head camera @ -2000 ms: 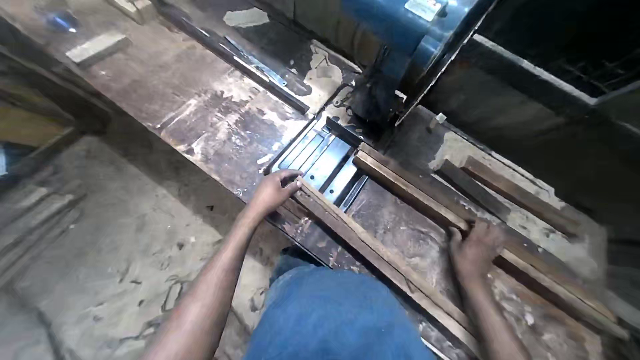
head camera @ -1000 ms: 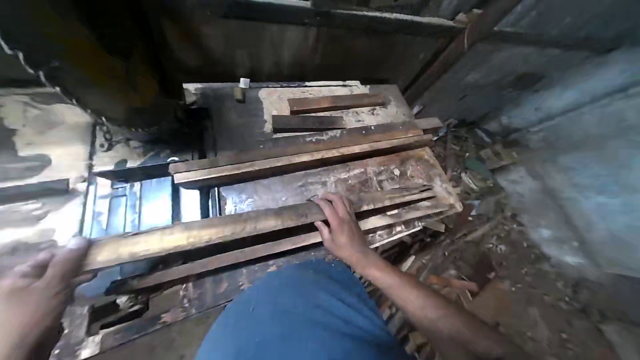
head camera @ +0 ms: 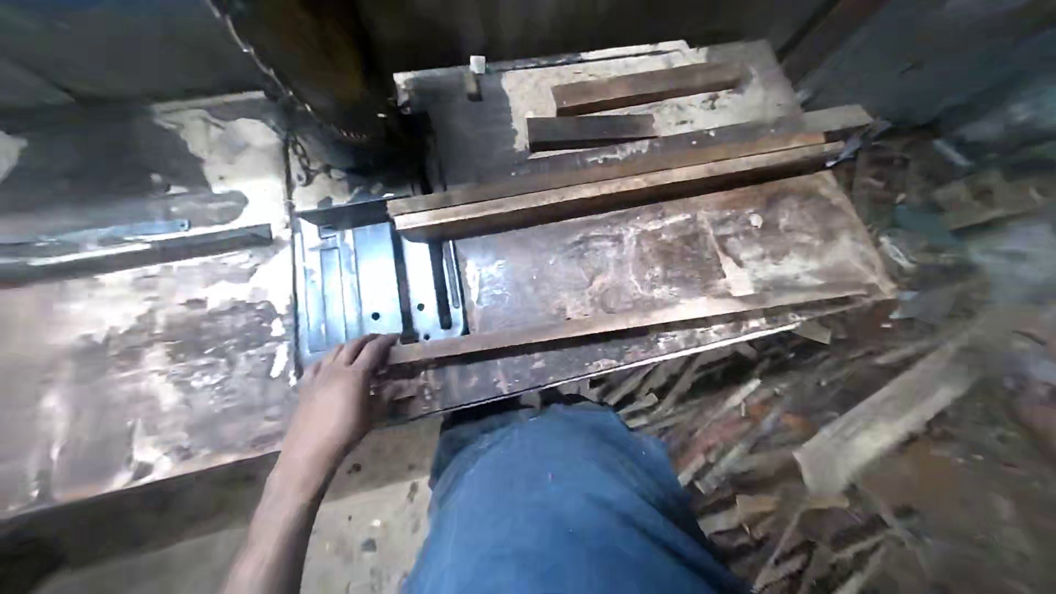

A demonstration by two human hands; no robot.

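Observation:
My left hand (head camera: 351, 371) grips the left end of a long thin wooden strip (head camera: 577, 328) that lies along the near side of the worktable (head camera: 610, 264). Just behind my fingers is the metal plate of a saw (head camera: 371, 280), with slots and holes. Beyond it, long wooden battens (head camera: 610, 186) lie side by side across the table, their left ends over the plate. The round, toothed saw blade or guard edge (head camera: 322, 115) stands dark above the plate's far side. My right hand is out of view.
Two short wood pieces, one longer (head camera: 648, 87) and one shorter (head camera: 590, 130), lie at the back. A metal straight bar (head camera: 140, 252) rests on the left part of the table. Wood offcuts (head camera: 883, 421) cover the floor at the right.
My right hand, earlier on a wooden piece, has left the view. The piece that both hands held a second ago is no longer raised between them. The view has shifted.

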